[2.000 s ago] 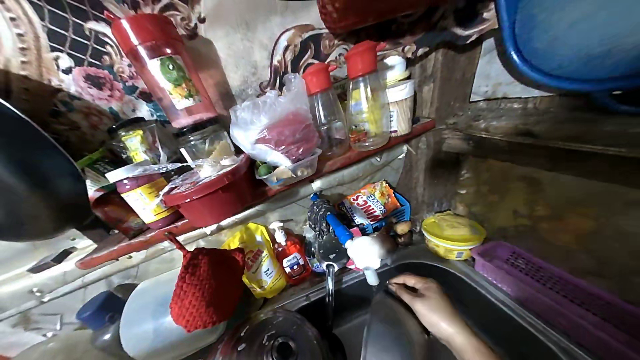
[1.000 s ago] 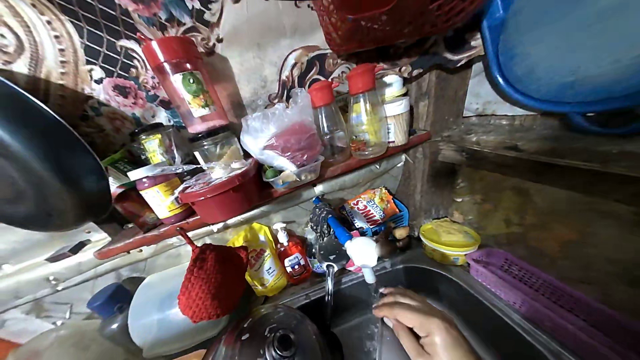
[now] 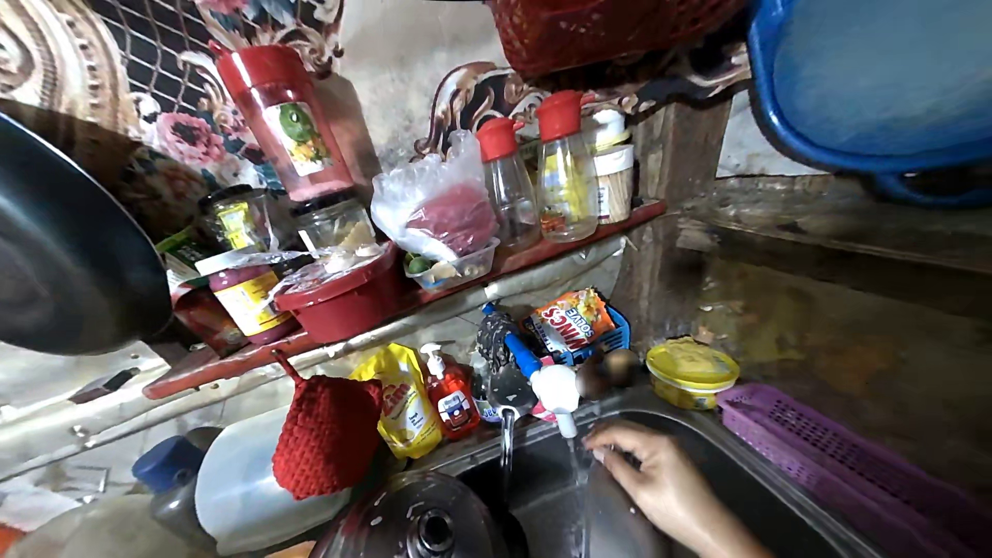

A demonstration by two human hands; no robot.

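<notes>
My right hand (image 3: pixel 659 480) reaches into the dark sink (image 3: pixel 535 473) from the lower right, its thumb and forefinger closed at the upper edge of a dark grey, rounded dish or lid (image 3: pixel 616 511). The rest of that piece runs below the frame. Beside the fingertips, water falls from the white spout (image 3: pixel 556 391) of a blue-handled tap. A second stream (image 3: pixel 508 446) runs down to its left. At the bottom centre lies a dark glossy lid (image 3: pixel 422 519) with a round knob. My left hand is out of view.
Behind the sink stand a red pump bottle (image 3: pixel 453 399), a yellow pouch (image 3: pixel 403 403) and a yellow tub (image 3: pixel 692 372). A purple basket (image 3: pixel 837 465) borders the right side. A red knitted cloth (image 3: pixel 325 434) hangs at left, below a crowded red shelf (image 3: pixel 535 256).
My right hand has shifted around the sink near the spout, and its fingers have changed position. Falling water below the white spout shows more plainly than two seconds ago.
</notes>
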